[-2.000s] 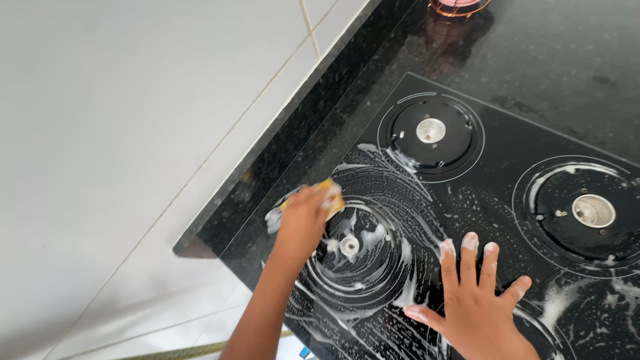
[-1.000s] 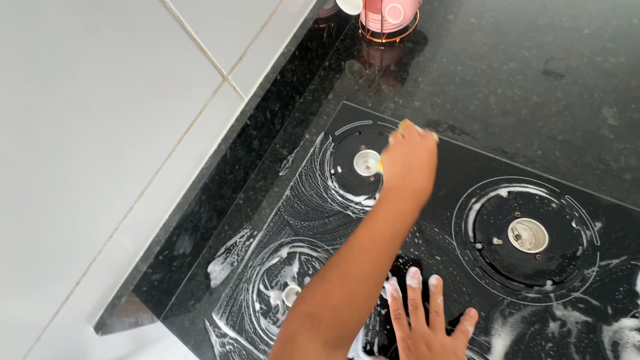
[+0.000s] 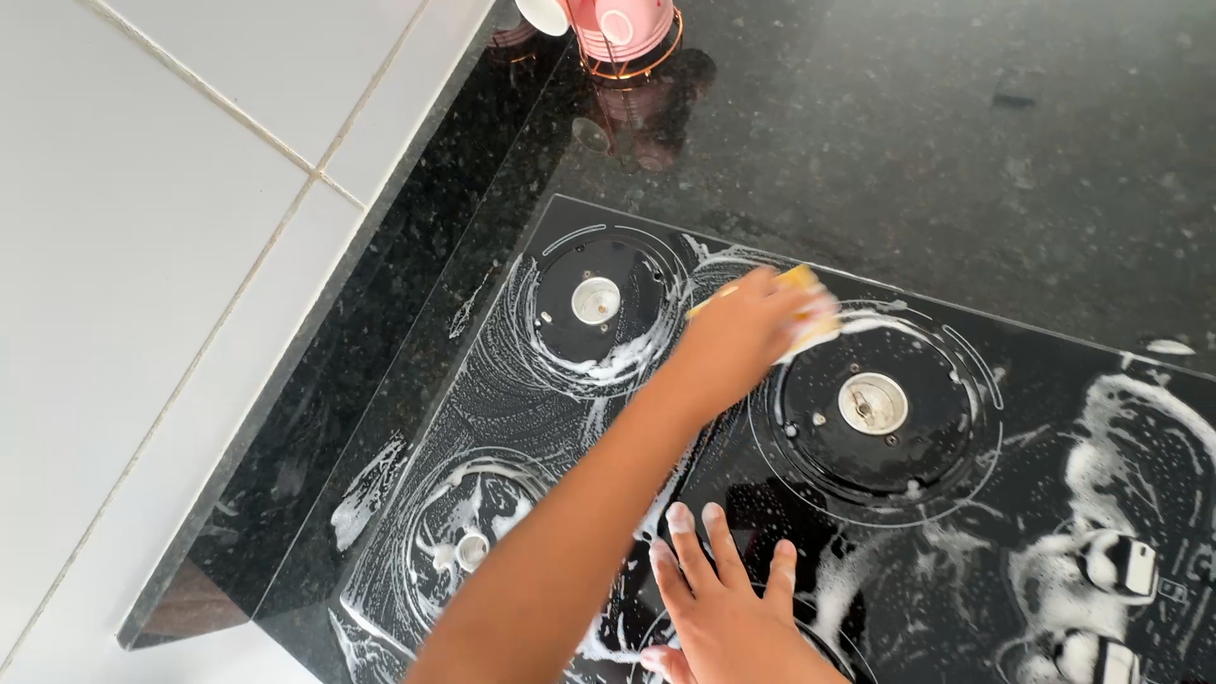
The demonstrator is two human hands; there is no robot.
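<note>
My left hand (image 3: 736, 332) is shut on a yellow sponge (image 3: 807, 309), which is partly blurred and lies on the soapy black glass cooktop (image 3: 1054, 370) between two burner recesses. The large burner recess (image 3: 874, 404) is just right of the sponge, and the smaller one (image 3: 596, 301) is to its left. A third burner recess (image 3: 472, 551) with foam is partly behind my left forearm. My right hand (image 3: 727, 608) rests on the glass near the bottom, fingers spread and tips foamy, holding nothing. White foam and streaks cover much of the cooktop.
Pink cups (image 3: 622, 24) in a copper wire rack stand on the dark granite countertop (image 3: 883, 152) at the top. Two foamy knobs (image 3: 1121, 567) are at the lower right. A white tiled wall (image 3: 142, 285) and a granite upstand (image 3: 380, 266) run along the left.
My left hand has moved with the sponge from the lower-left burner, past the upper-left one, to the large burner's edge. My right hand stays on the glass. The view has shifted.
</note>
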